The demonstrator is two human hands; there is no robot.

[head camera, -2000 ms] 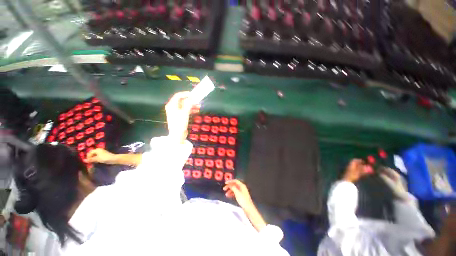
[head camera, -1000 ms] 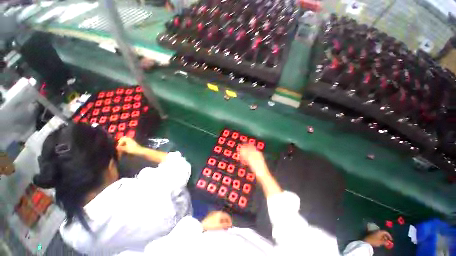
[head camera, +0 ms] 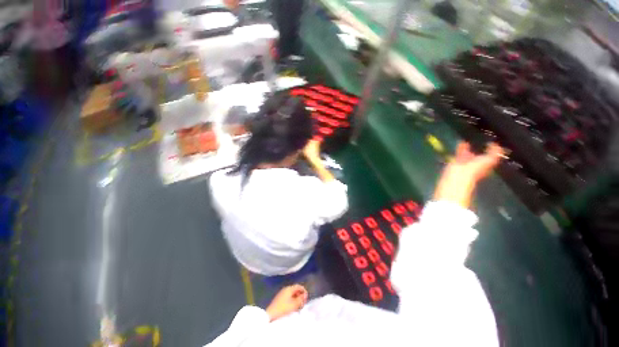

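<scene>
A dark tray with rows of red units (head camera: 368, 261) lies on the green bench in front of me; my right sleeve covers part of it. My right hand (head camera: 477, 161) is raised beyond it, fingers apart, at the near edge of a dark carrier tray bristling with pink parts and silvery leads (head camera: 543, 112). I see nothing in this hand, but it is blurred, and I cannot tell if it touches the tray. My left hand (head camera: 288, 300) is low near my body, left of the red-unit tray, fingers curled. I cannot tell whether it holds anything.
A person in a white smock (head camera: 271, 217) sits at the left, a hand at another tray of red units (head camera: 329, 108). A thin pole (head camera: 377, 71) rises between that tray and the carrier tray. A white table (head camera: 173, 162) with orange-red items stands farther left.
The view has swung left. My right hand has moved from over the red-unit tray to the carrier tray. My left hand stays low; the white slip it held earlier is no longer visible.
</scene>
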